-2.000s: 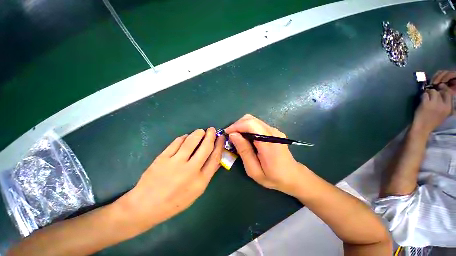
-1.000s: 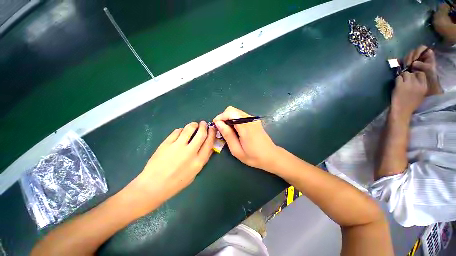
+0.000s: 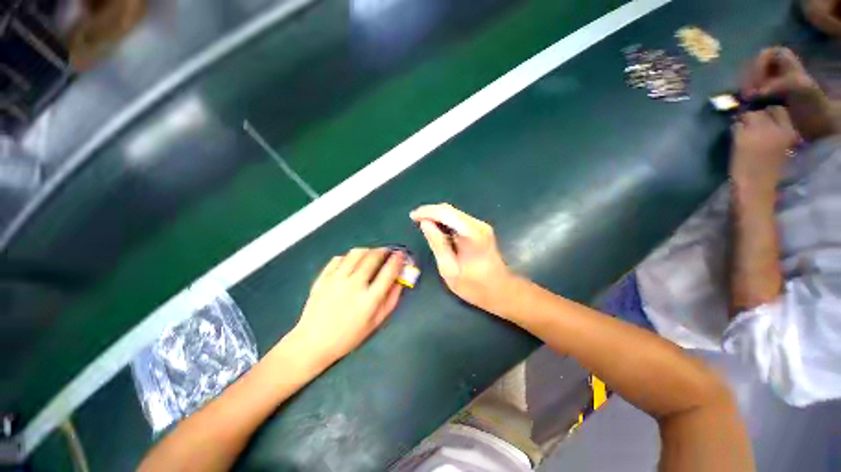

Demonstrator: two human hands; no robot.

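My left hand lies on the dark green bench top with its fingertips on a small electronic unit, mostly hidden under the fingers. A white battery block with a yellow edge shows beside the fingertips. My right hand is a little to the right, apart from the unit, with thumb and fingers pinched together. A short dark part of the tweezers shows between its fingers; the tips cannot be made out.
A clear plastic bag lies at left. A whitish rail separates bench and green belt; a pale rod lies across the belt. At upper right are metallic parts, cream parts and a neighbour's hands with a white block.
My right hand has moved off the unit to the right, and the tweezers no longer stick out visibly. The left hand stays on the unit. The camera view has shifted, showing more beyond the belt.
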